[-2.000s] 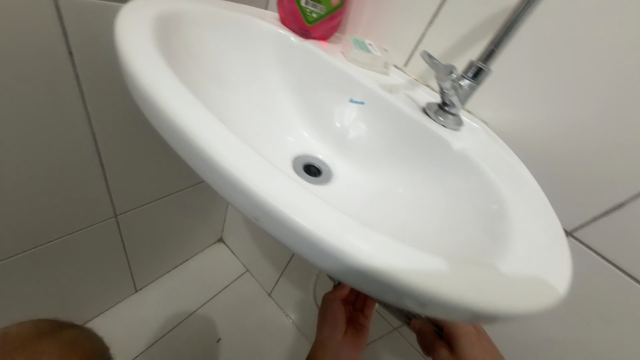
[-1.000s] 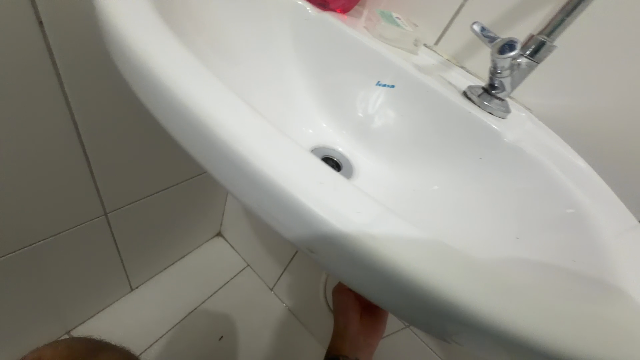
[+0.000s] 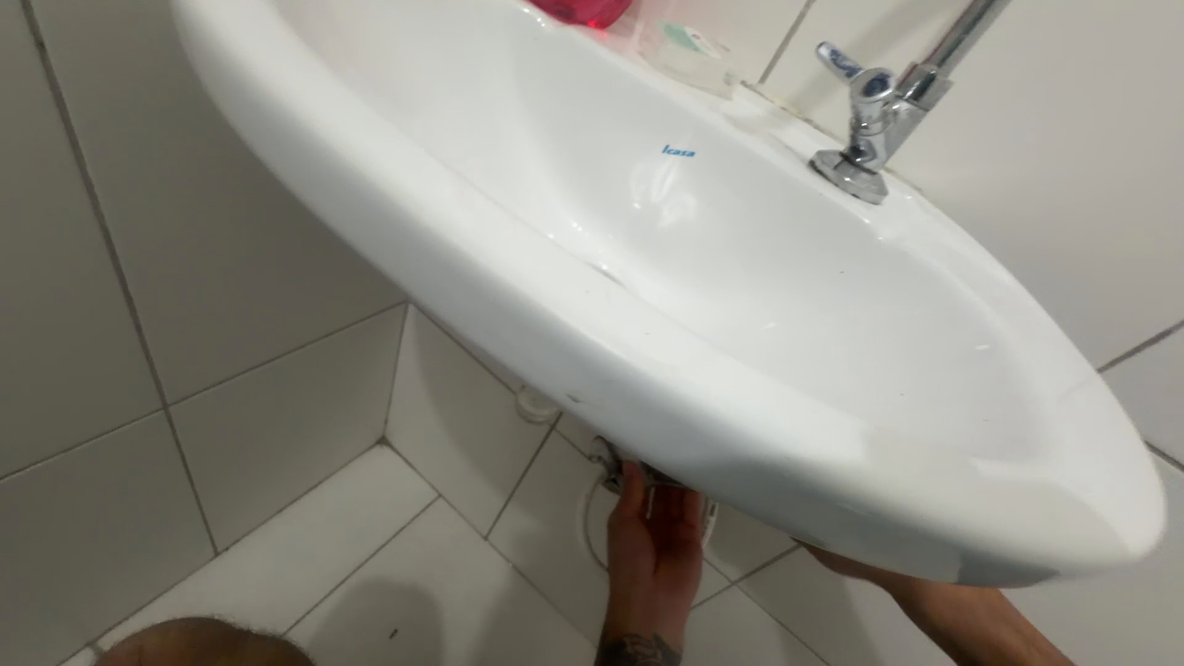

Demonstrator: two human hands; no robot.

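A white ceramic washbasin [image 3: 555, 277] spans the view, tilted in the picture. Beneath its front edge, my left hand [image 3: 652, 523] reaches up with the fingers bent around a dark metal fitting [image 3: 606, 458], which is partly hidden by the basin and the fingers. A thin white hose [image 3: 585, 518] curves beside this hand. To the right, my right forearm [image 3: 953, 601] goes under the basin; the basin hides the right hand [image 3: 846, 560] almost wholly, so what it touches does not show.
On the basin's back ledge stand a chrome tap [image 3: 860, 129], a clear soap dish [image 3: 694, 60] and a pink bottle [image 3: 587, 9]. Pale tiled walls [image 3: 240, 185] meet behind the basin. A round white fitting [image 3: 536, 405] sits on the wall below. A knee [image 3: 203, 643] shows at the lower left.
The right forearm shows again under the basin, after being out of sight one second ago. More of the left hand and the fitting beneath the basin now shows. The view has shifted, and the drain hole is hidden.
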